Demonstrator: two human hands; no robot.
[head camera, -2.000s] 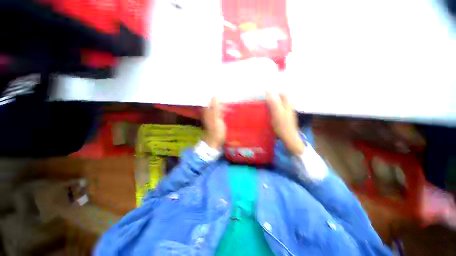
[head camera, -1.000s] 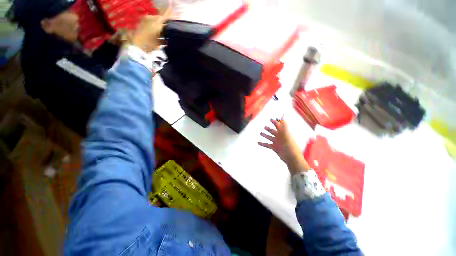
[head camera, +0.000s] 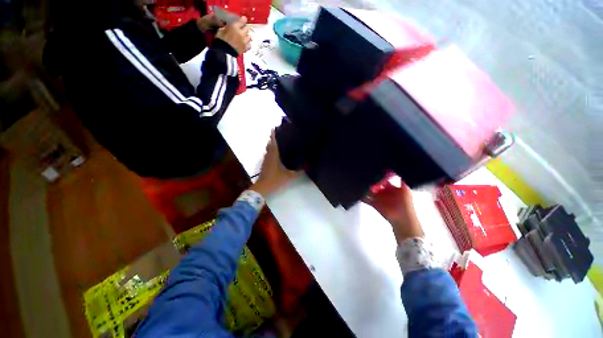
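Observation:
A large pile of sleeved boxes (head camera: 344, 125), with black lower parts and red upper parts, stands on the white table in front of me. My left hand (head camera: 276, 166) is against the near left end of the pile, its fingers partly hidden by a black box. My right hand (head camera: 395, 201) is at the pile's near right side, its fingers curled at a red and black edge. Both hands grip the pile from its two sides. The pile's far side is glared and blurred.
A person in black (head camera: 152, 92) sits at the left, handling something at the table. A teal basin (head camera: 291, 39) and small black items (head camera: 261, 77) lie beyond. Red sleeve stacks (head camera: 482, 218) and dark flat cartons (head camera: 559, 244) lie right. A yellow crate (head camera: 244, 290) is below.
The view has turned left. My left hand has come down from the red boxes at the upper left to the pile. My right hand, spread open before, is now at the pile's side.

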